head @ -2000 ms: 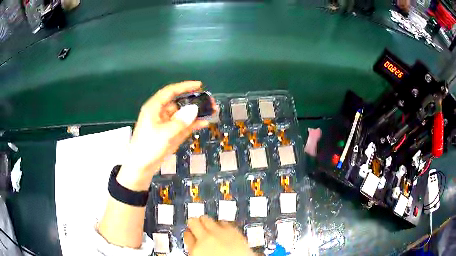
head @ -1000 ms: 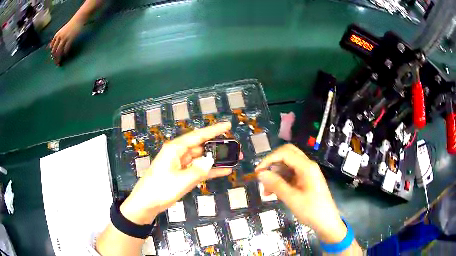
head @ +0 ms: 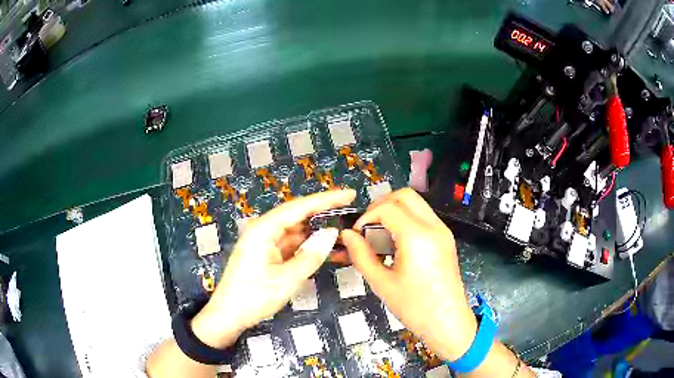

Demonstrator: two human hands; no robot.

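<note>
My left hand [head: 270,255] holds a black device housing [head: 325,220] above the tray, thumb on its near side; the hands hide most of it. My right hand [head: 414,273] meets it, thumb and finger pinched at the housing's right edge. A grey square display module [head: 380,240] shows inside the curl of my right hand, apparently held by its hidden flex end. Whether the flex touches the housing cannot be told. The clear blister tray [head: 168,221] below holds rows of modules with orange flex cables.
A black twin-station press [head: 473,244] stands at right, with red handles [head: 618,133], a lit timer [head: 528,37] and a pen [head: 479,156]. A pink piece [head: 420,168] lies beside the tray. White paper [head: 111,288] lies left. A small dark device [head: 156,118] lies behind.
My right hand has come up from the tray to the housing in my left hand, after taking a module with orange flex. Another person's hand at upper left has gone. The view has shifted.
</note>
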